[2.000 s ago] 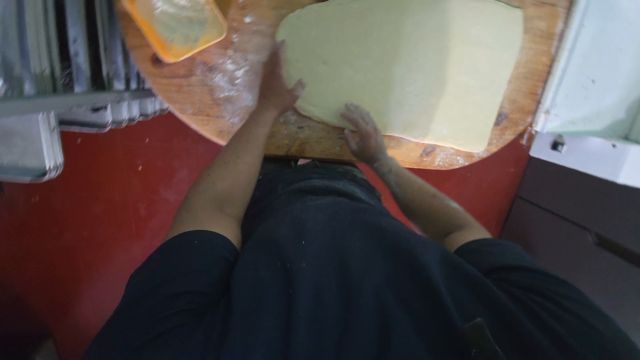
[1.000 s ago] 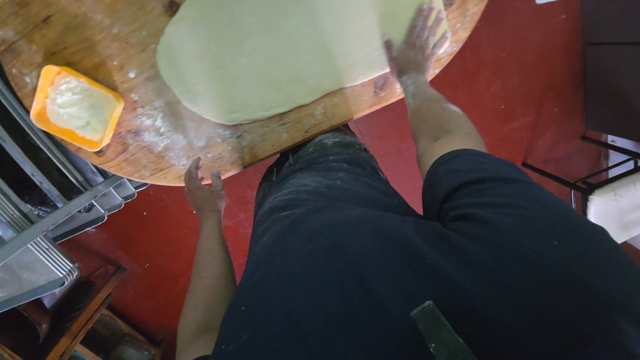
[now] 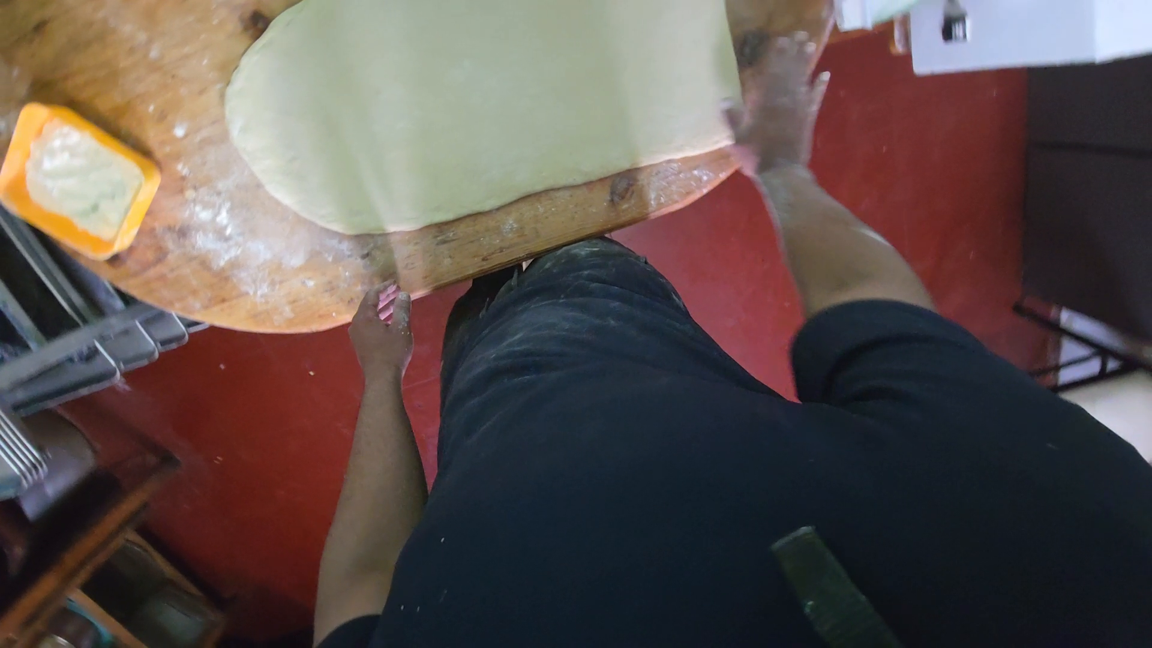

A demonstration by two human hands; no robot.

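Note:
A large, flat sheet of pale dough (image 3: 486, 99) lies on a round-edged wooden table (image 3: 540, 220) dusted with flour. My left hand (image 3: 384, 328) is at the near edge of the table, below the dough's left part, fingers apart and holding nothing. My right hand (image 3: 778, 112), blurred and floury, is at the dough's right end with its fingers spread; whether it touches the dough I cannot tell. At the table's left stands an orange plastic container (image 3: 135, 220) with white flour (image 3: 83, 175) in it.
Metal racks (image 3: 99, 346) stand beside the table at the left, above a wooden shelf (image 3: 117, 522) at the lower left. A white surface (image 3: 1017, 40) is at the upper right, over a dark cabinet (image 3: 1089, 189). The floor (image 3: 243, 459) is red.
Two seconds ago both hands were at the dough's near and left edges; my right hand has since moved to its right end, and my left hand off the dough. The view has shifted.

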